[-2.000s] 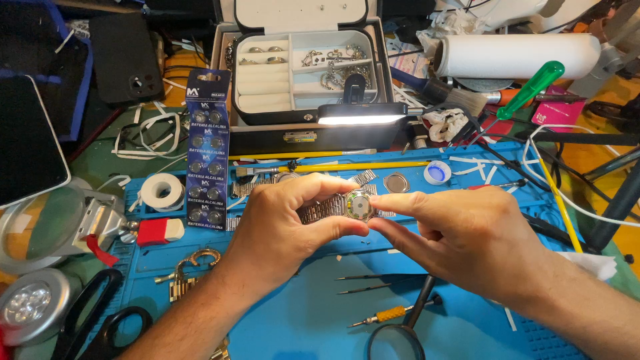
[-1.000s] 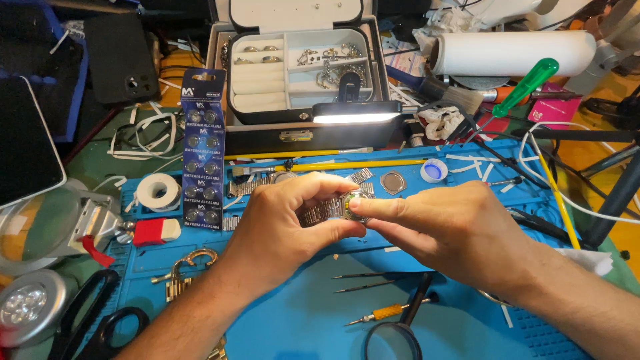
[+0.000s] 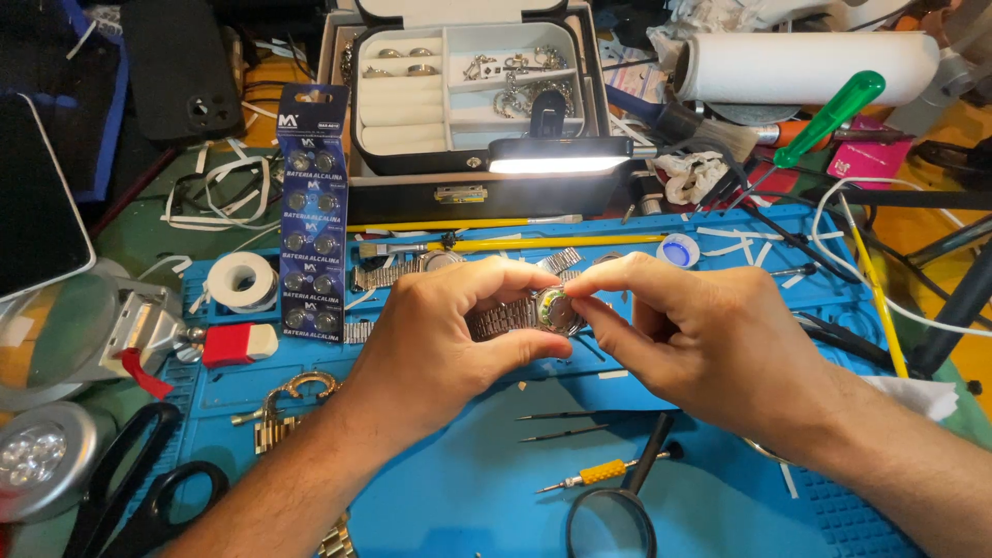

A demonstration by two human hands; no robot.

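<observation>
My left hand (image 3: 457,341) holds a metal-banded wristwatch (image 3: 559,310), its works showing and its link bracelet running under my fingers. The thumb and index finger of my right hand (image 3: 690,341) meet at the right edge of the watch; whether they pinch a small part is hidden. Below lie black tweezers (image 3: 566,432), a yellow-handled precision screwdriver (image 3: 603,471) and a magnifying glass (image 3: 611,523) on a blue silicone work mat (image 3: 449,496). A gold-toned watch (image 3: 275,434) is partly behind my left forearm.
A blister card of button cells (image 3: 314,217) stands left of a jewelry box (image 3: 403,174) with a lit lamp (image 3: 558,159) before it. Black scissors (image 3: 155,480), a white tape roll (image 3: 242,280), brushes (image 3: 542,242), a blue-lined cap (image 3: 678,250) and a green screwdriver (image 3: 833,116) surround the hands.
My right index finger, which lay across the watch, has drawn back to its right edge beside the thumb. More of the open watch shows. My left hand keeps its hold.
</observation>
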